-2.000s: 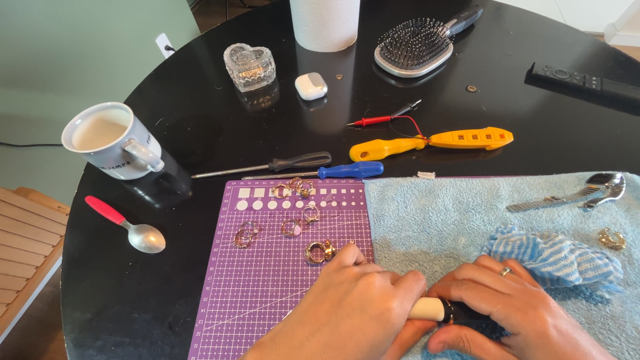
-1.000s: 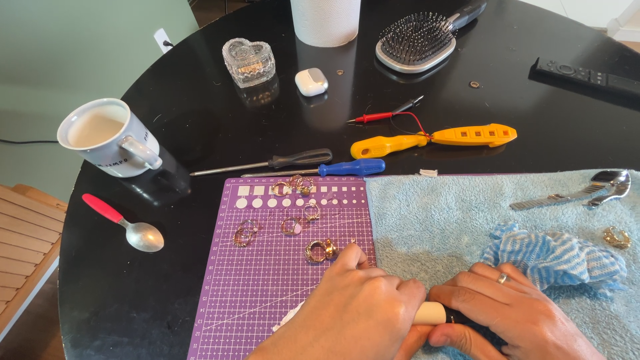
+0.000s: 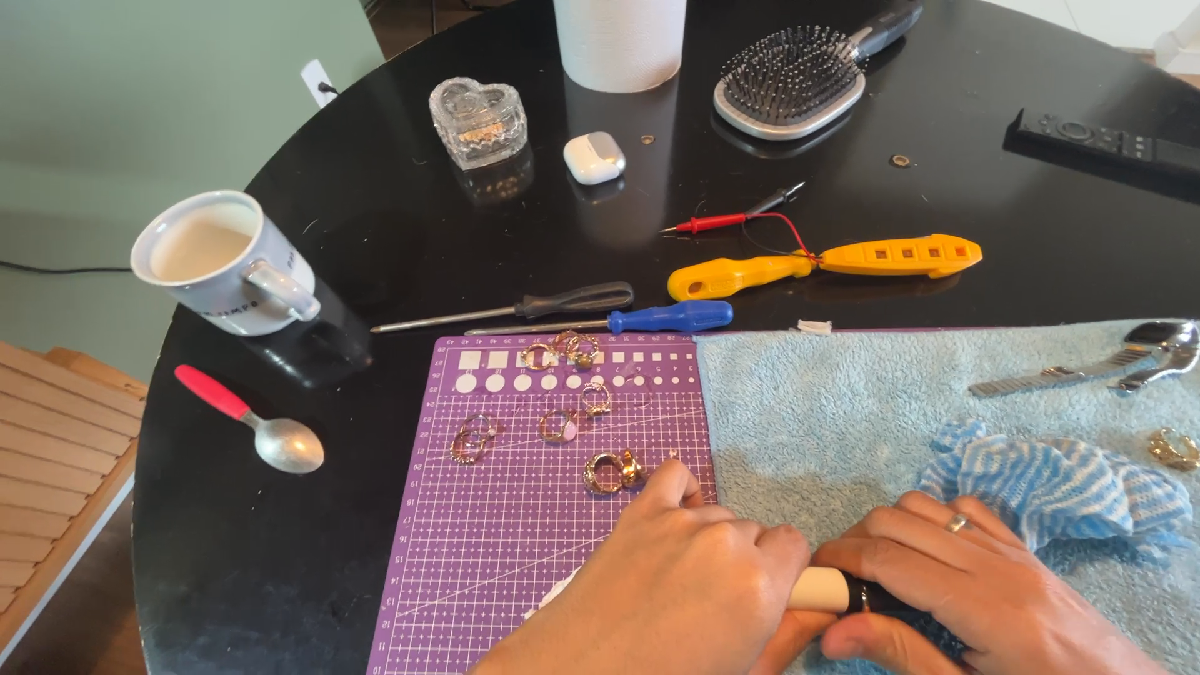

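A cylinder with a cream section point(image 3: 818, 591) and a black section lies between my hands, near the bottom edge. My left hand point(image 3: 694, 562) is closed around its cream end, and my right hand point(image 3: 956, 572), with a ring on one finger, grips the black part. A thin shiny band circles the black part. Left of my left hand, several rings point(image 3: 604, 473) lie on the purple cutting mat point(image 3: 506, 553). The light blue towel point(image 3: 797, 403) spreads under my right hand. A striped blue and white cloth point(image 3: 1059, 478) lies crumpled beyond it, beside a gold-coloured ring point(image 3: 1174, 449).
Two screwdrivers point(image 3: 577, 300) lie behind the mat; a yellow tester point(image 3: 900, 256) with probes is farther back. Around them are a mug point(image 3: 234, 272), spoon point(image 3: 289, 444), heart-shaped glass box point(image 3: 480, 127), white case point(image 3: 594, 157), paper roll point(image 3: 621, 42), hairbrush point(image 3: 790, 84), remote point(image 3: 1106, 141) and metal watch strap point(image 3: 1078, 370).
Both hands keep hold of the cylinder and stay close together. My right hand has shifted over its black part, covering more of it than two seconds ago.
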